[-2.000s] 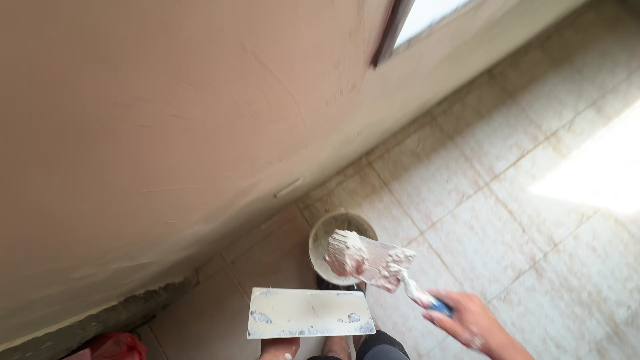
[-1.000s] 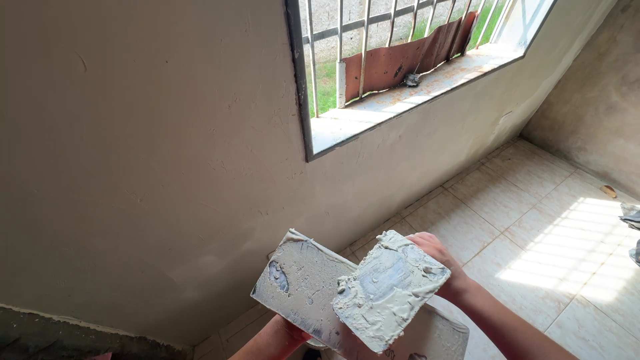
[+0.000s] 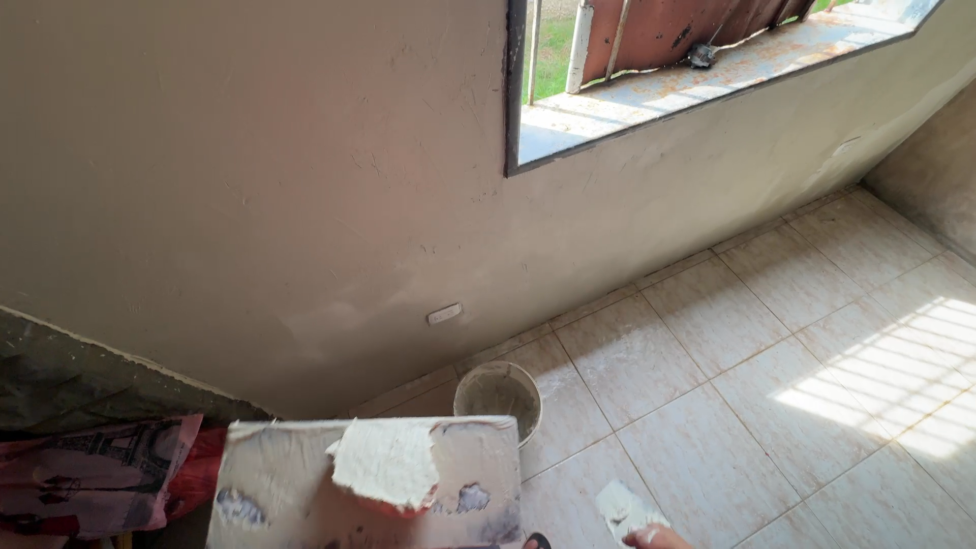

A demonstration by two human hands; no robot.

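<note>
A wide, flat metal blade or board (image 3: pixel 297 473) smeared with filler lies across the bottom of the head view, left of centre. On its surface sits a thick mound of white filler (image 3: pixel 389 465). My left hand is out of sight, below the frame or behind the board. At the bottom edge, right of the board and apart from it, my right hand (image 3: pixel 657 536) shows only in part, gripping a filler-coated putty knife (image 3: pixel 621 507); its handle is hidden. Just behind the board's upper right corner, a round bucket (image 3: pixel 537 389) stands on the floor, its lower side covered.
A plastered wall (image 3: pixel 305 191) carries a small outlet plate (image 3: pixel 444 313) above the bucket. A barred window with a dark frame (image 3: pixel 513 91) and stained sill (image 3: pixel 648 91) is upper right. Pale tiles (image 3: pixel 686 450) cover the floor. Printed fabric or a bag (image 3: pixel 91 473) lies lower left.
The putty knife was over the board a second ago; now it is off to the right, and a filler mound sits on the board. The board has moved left and down in view.
</note>
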